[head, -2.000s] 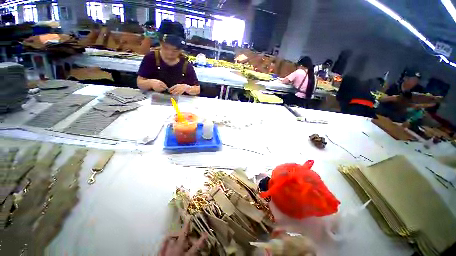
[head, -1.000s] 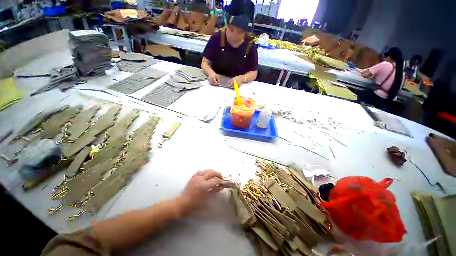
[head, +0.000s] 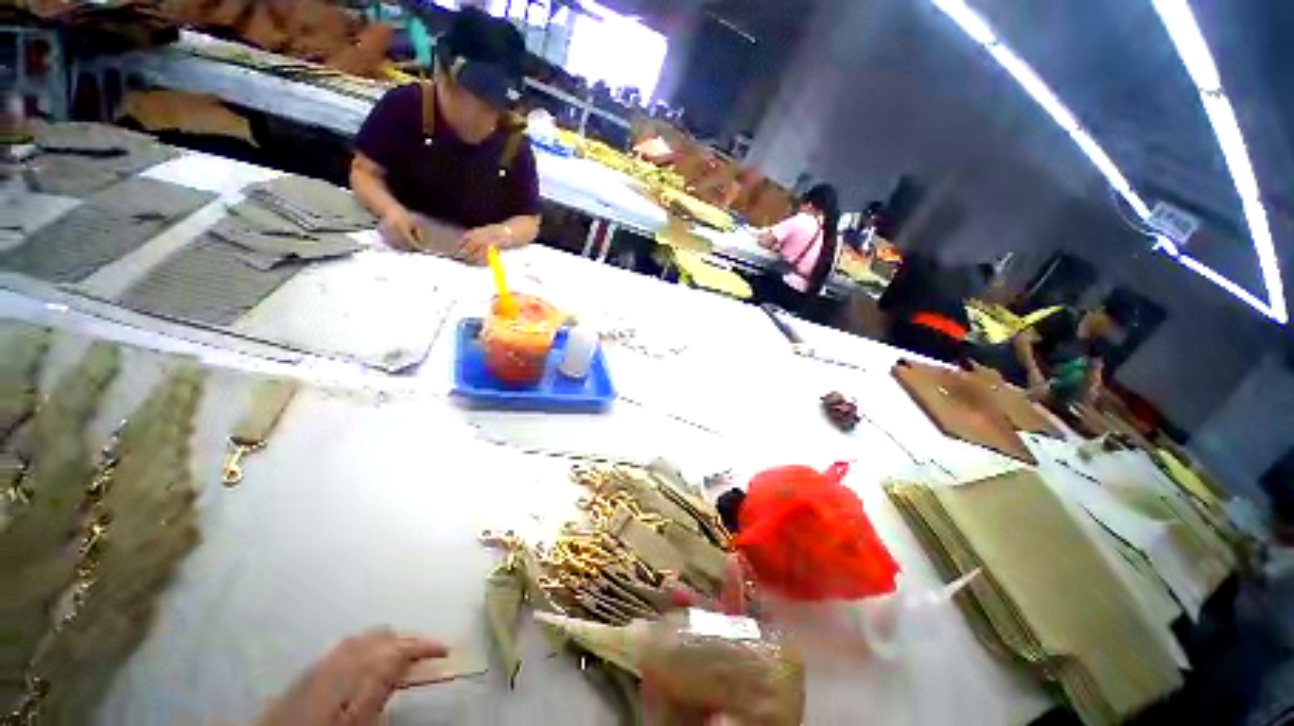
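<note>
A pile of khaki strap tabs [head: 646, 560] with gold snap hooks lies in front of me. My left hand [head: 348, 684], cut off by the bottom edge, pinches a thin tan strap tab [head: 447, 667] left of the pile. An amber-brown glue bottle [head: 727, 678] with a white label is tilted over the pile's near side, its pale nozzle pointing left. My right hand [head: 731, 584] is blurred and mostly hidden behind the bottle, its fingers around it. More tabs [head: 121, 553] lie in overlapping rows at left, with a single tab [head: 267, 414] beside them.
A blue tray [head: 532, 397] holds an orange-red glue pot [head: 520, 341] and a small cup [head: 578, 353]. A red plastic bag [head: 812, 532] touches the pile's right side. Khaki panels [head: 1043, 567] are stacked at right. Grey-brown panels [head: 227, 263] lie near a person [head: 451, 149] opposite.
The view has swung right and tilted. My left hand has moved from the pile's left edge to nearer me, now with a tab. The glue bottle has come up into view over the pile.
</note>
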